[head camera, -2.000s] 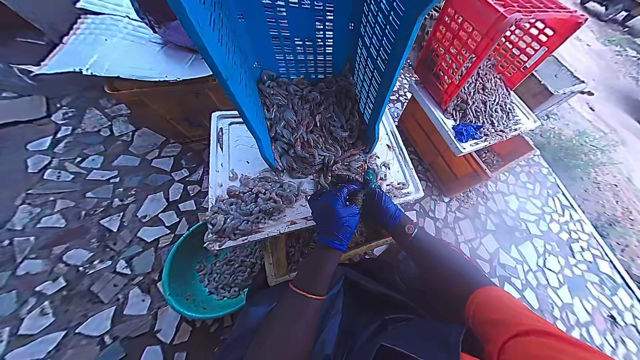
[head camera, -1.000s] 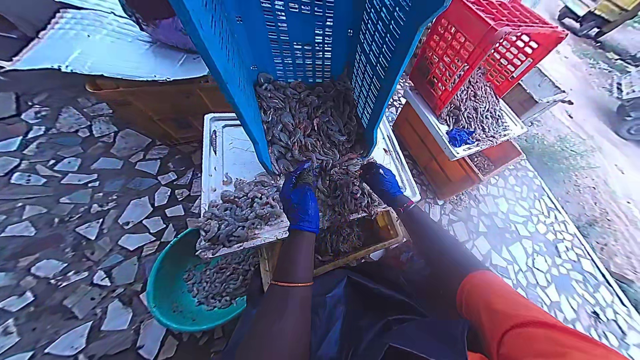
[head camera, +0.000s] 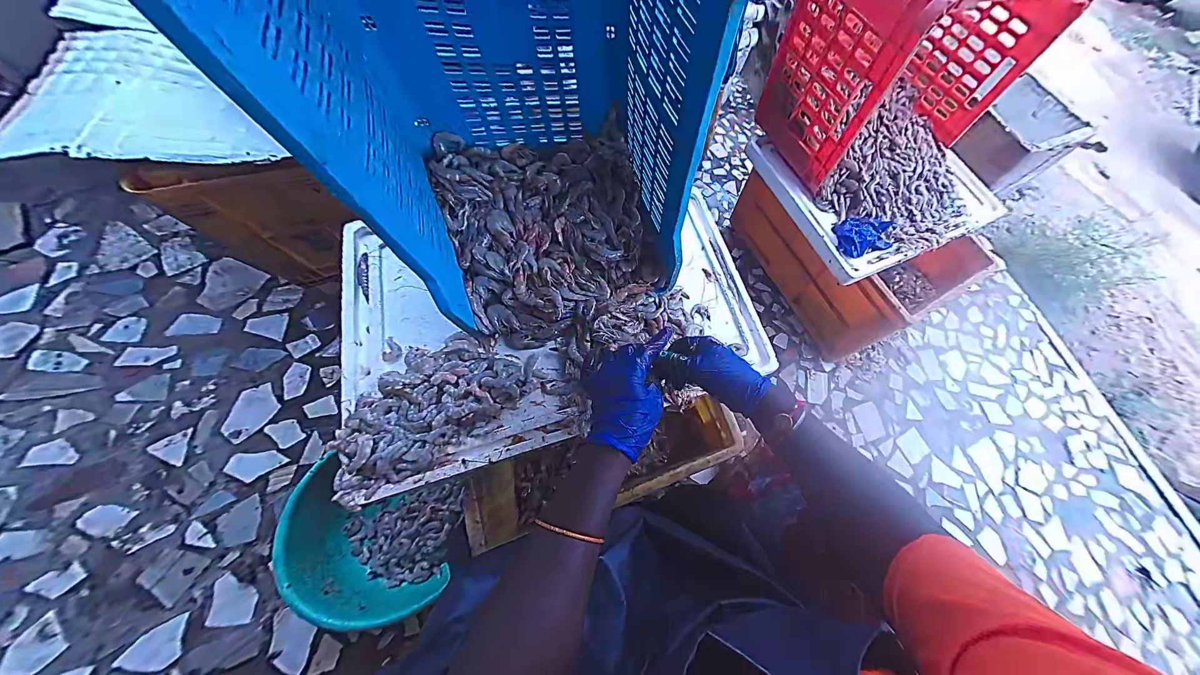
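Note:
A blue plastic crate (head camera: 525, 94) stands tilted on a white tray (head camera: 398, 281), its open side toward me, with a heap of raw shrimp (head camera: 553, 234) spilling out. My left hand (head camera: 626, 398), in a blue glove, is at the front edge of this heap, fingertips around a shrimp that is mostly hidden. Close against it, my right hand (head camera: 717, 370), also gloved, has its fingers curled on the same small piece. A pile of paler shrimp (head camera: 431, 403) lies at the tray's front left corner. Below the tray sit a green basin (head camera: 323, 572) of shrimp and a yellowish crate (head camera: 492, 506).
At the right, a red crate (head camera: 825, 84) with shrimp rests on another white tray (head camera: 844, 262) over an orange crate (head camera: 797, 291). A blue glove (head camera: 861, 236) lies there. An orange-brown crate (head camera: 244, 220) stands left, beside white sheeting (head camera: 141, 94). The floor is stone mosaic (head camera: 253, 408).
A second ago my hands were apart at the shrimp; now they are together at the front of the heap.

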